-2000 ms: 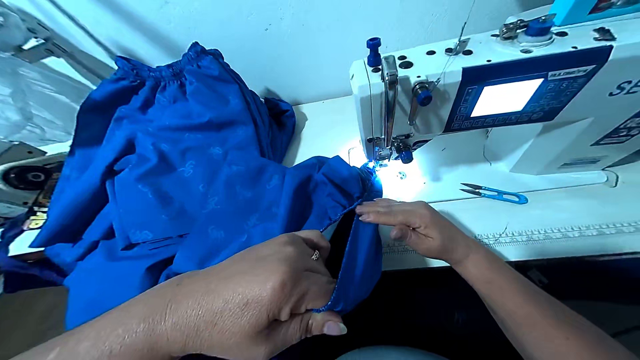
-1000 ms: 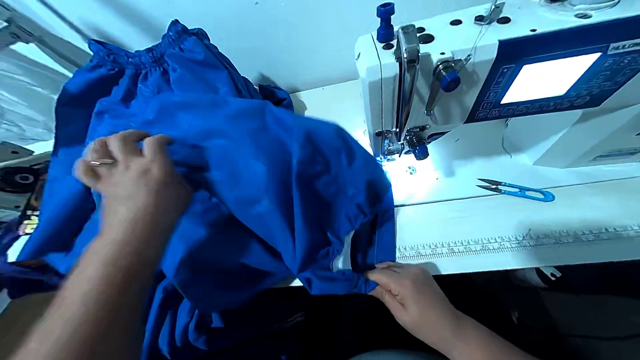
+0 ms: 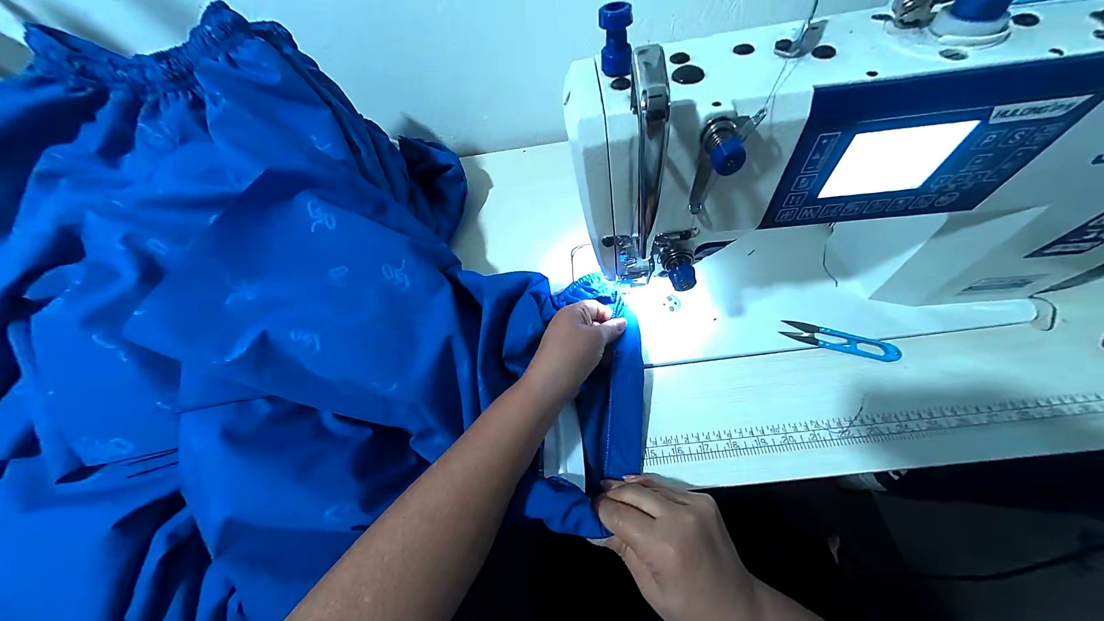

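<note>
A blue printed garment [image 3: 285, 302] with a gathered edge at its top spreads over the left side of the table. Its narrow folded band [image 3: 624, 405] runs from the needle area down to the table's front edge. My left hand [image 3: 573, 341] pinches the band's upper end, just in front of the presser foot [image 3: 634, 274] of the white sewing machine [image 3: 716, 103]. At the front edge my right hand [image 3: 660, 526] grips the lower end of the band. Between the hands the band lies fairly straight. The cloth hides whether the foot is down on it.
Blue-handled thread snips [image 3: 845, 341] lie on the table right of the needle. A printed measuring scale [image 3: 793, 438] runs along the front edge, with a loose thread over it. The machine's lit panel [image 3: 897, 159] faces me. Behind the table stands a pale wall [image 3: 388, 60].
My left hand has moved from the cloth on the left to the band near the needle. My right hand still holds the band's lower part. The band now reaches up to the needle area.
</note>
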